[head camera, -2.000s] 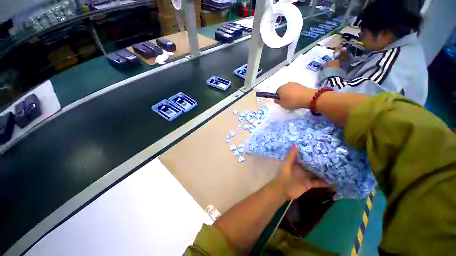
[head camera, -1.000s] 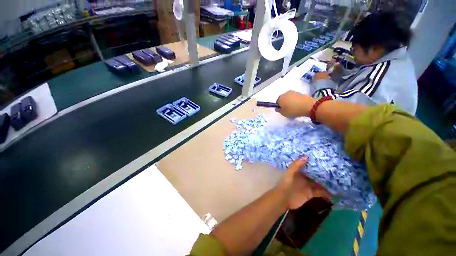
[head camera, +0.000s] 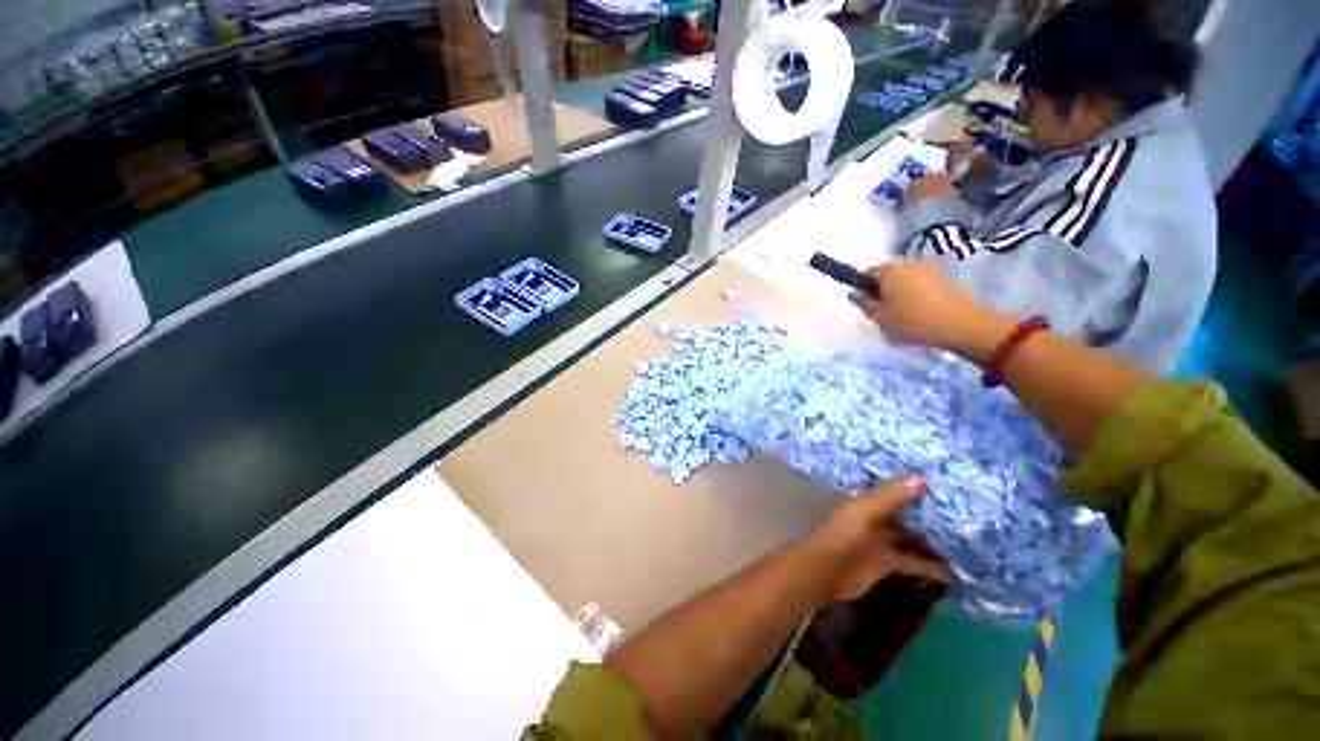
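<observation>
A bulging clear bag (head camera: 941, 449) of small light blue parts lies tilted over the right edge of the brown board (head camera: 579, 507). Its open end faces a heap of loose blue parts (head camera: 695, 391) on the board. My left hand (head camera: 876, 543) holds the bag from below, near its front side. My right hand (head camera: 927, 307) is above the bag's far side, closed around a black pen-like tool (head camera: 844, 274) that points left. Whether its fingers also touch the bag is hidden.
A white sheet (head camera: 333, 623) lies left of the board. Blue housings (head camera: 518, 295) lie on the dark green belt (head camera: 261, 391) beyond a metal rail. A post (head camera: 720, 130) with a white ring (head camera: 792, 80) stands at the belt's edge. A seated person (head camera: 1100, 217) works at the right.
Blue parts have spilled from the bag, and the heap on the board has grown. My right hand has moved right with the black tool. The bag has shifted slightly right.
</observation>
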